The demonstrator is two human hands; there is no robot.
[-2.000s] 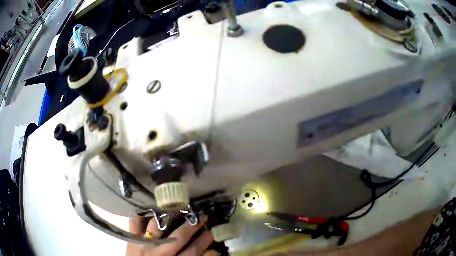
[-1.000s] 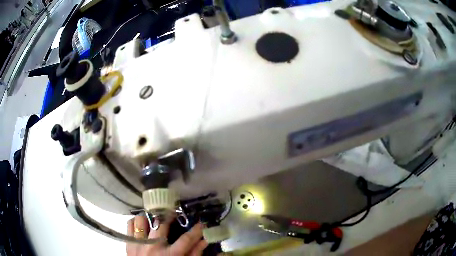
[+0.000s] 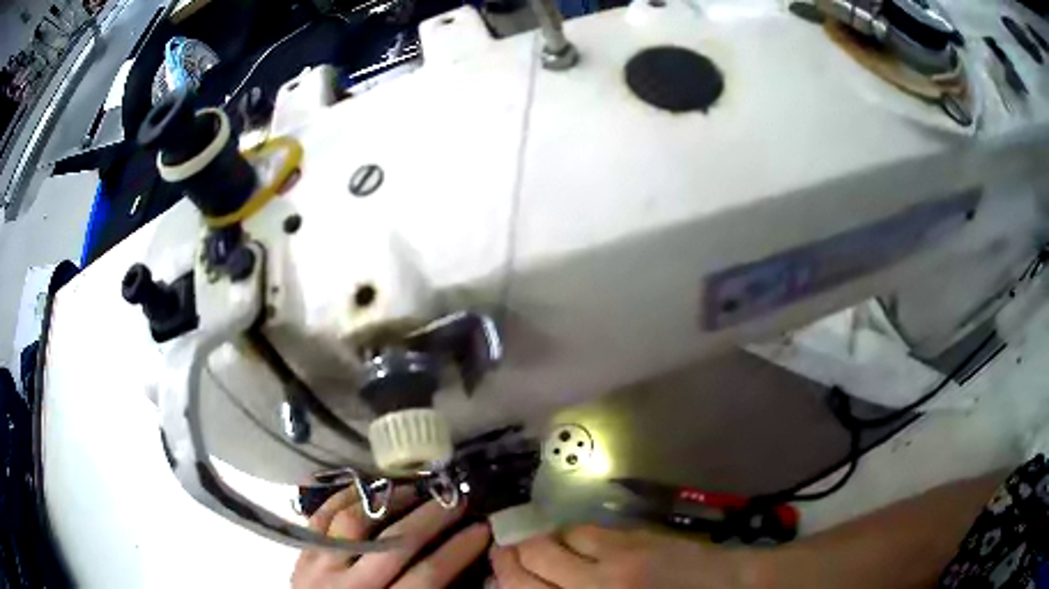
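Note:
The white sewing machine head (image 3: pixel 598 196) fills the view. My left hand (image 3: pixel 385 547), with a yellow ring, is below the wire thread guides, partly behind the guard. Its fingers rest on a dark cloth (image 3: pixel 313 496), of which only a small part shows by the fingertips. My right hand (image 3: pixel 598 559) is right beside it, fingers bent, fingertips near my left hand at the bottom edge. What its fingertips hold is hidden. The presser foot area (image 3: pixel 489 469) is dark and unclear. The cream tension knob (image 3: pixel 411 441) hangs above my left hand.
Red and black handled snips (image 3: pixel 730 514) lie just beyond my right hand, with a black cord (image 3: pixel 857 443). A lamp lights the round plate (image 3: pixel 568 446). Crumpled white material (image 3: pixel 857 345) lies under the machine arm. A curved guard (image 3: pixel 184 426) arches at the left.
My right hand has come in from the right, in front of the snips, to beside my left hand. My left hand's fingers have shifted slightly. The camera view has moved a little.

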